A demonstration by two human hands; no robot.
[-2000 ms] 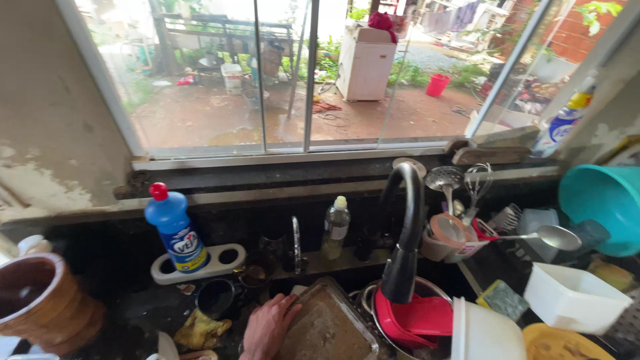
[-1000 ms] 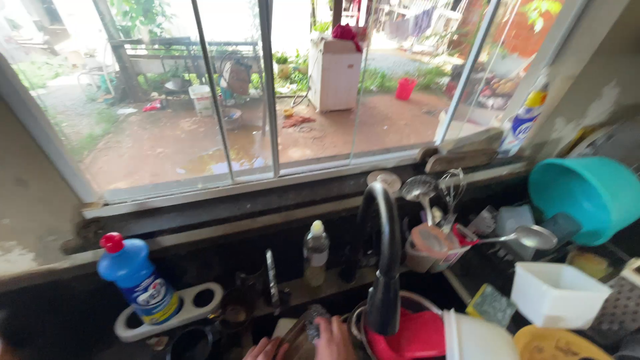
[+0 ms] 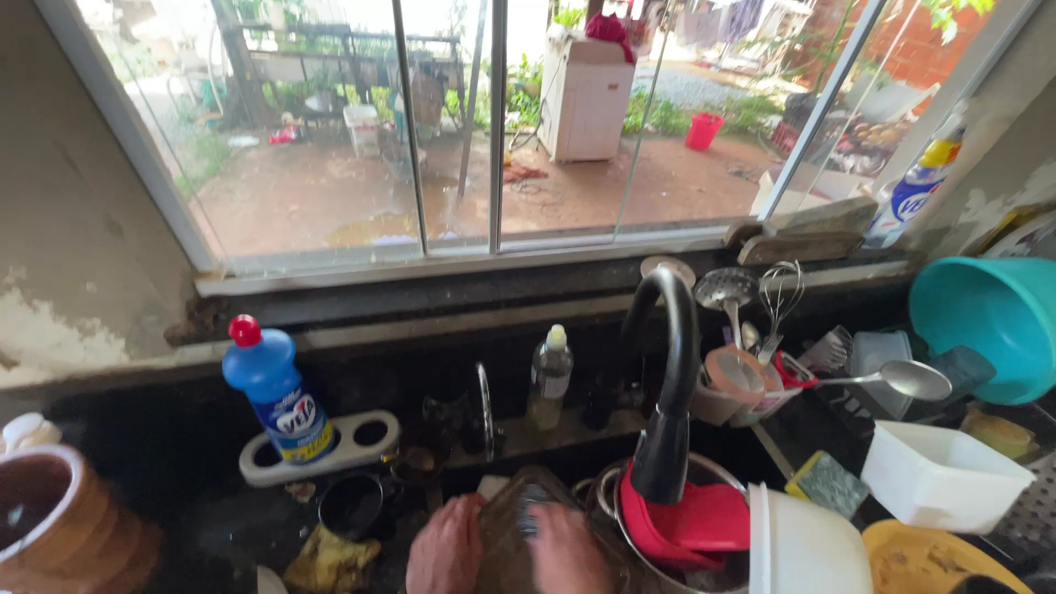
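A dark, worn baking pan (image 3: 516, 540) lies at the bottom centre, its far corner beside the metal pot. My left hand (image 3: 448, 544) grips the pan's left edge. Blurred, my right hand (image 3: 565, 549) is over the pan's surface, its fingers on a shiny grey scouring pad (image 3: 530, 503). To the right of the pan, a metal pot (image 3: 718, 470) holds red plastic dishes (image 3: 701, 516), with the black faucet (image 3: 672, 396) above it. The near end of the pan is out of view.
A blue cleaner bottle (image 3: 280, 396) stands in a white holder (image 3: 363, 433). A yellow cloth (image 3: 330, 561), black cup (image 3: 351, 503) and clay pot (image 3: 66, 520) are left. Right are a utensil caddy (image 3: 742, 396), sponge (image 3: 827, 483), white containers (image 3: 945, 474) and teal basin (image 3: 990, 330).
Two seconds ago only one hand showed, on the pan; now both are at it. My right hand has come into view with the grey pad. The view has shifted.
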